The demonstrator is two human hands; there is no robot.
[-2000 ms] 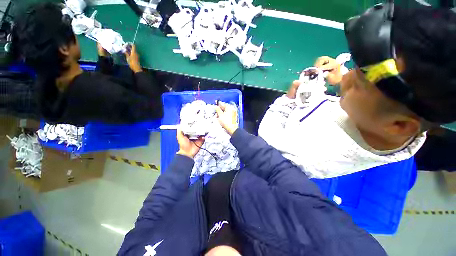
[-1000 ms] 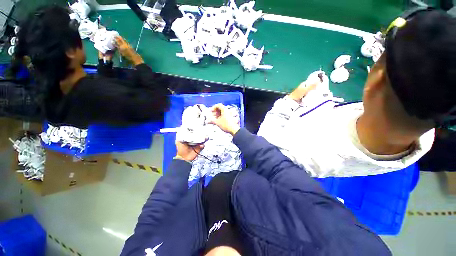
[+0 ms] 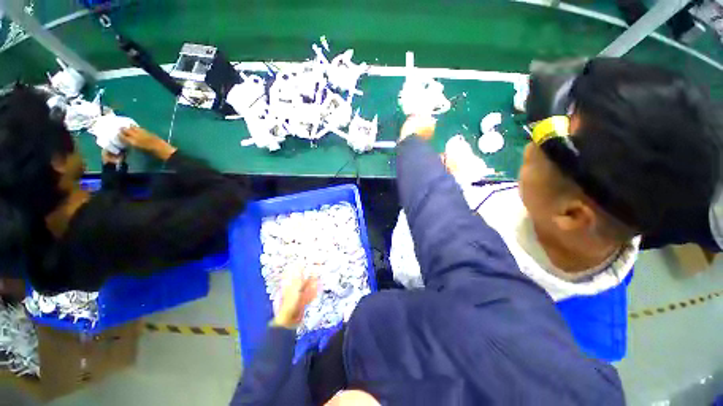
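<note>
My right hand [image 3: 418, 126] reaches out over the green bench, at the lower edge of a white camera body [image 3: 424, 97] with a white stick pointing up from it. The fingers are partly hidden by the body. My left hand [image 3: 295, 298] is over the small white plastic parts [image 3: 313, 238] that fill the blue crate [image 3: 247, 293] at my knees. It is small and blurred, so I cannot tell whether it holds a part.
A heap of white camera bodies [image 3: 297, 103] lies on the green bench [image 3: 380, 166], beside a silver-black device [image 3: 196, 71]. A black-clad worker [image 3: 119, 230] sits left, a white-clad worker [image 3: 626, 151] right. Two small white pieces [image 3: 491, 133] lie near the right worker.
My right hand has moved from above the crate forward to the bench, where the white body now is. My left hand is lower, over the parts. The view has shifted.
</note>
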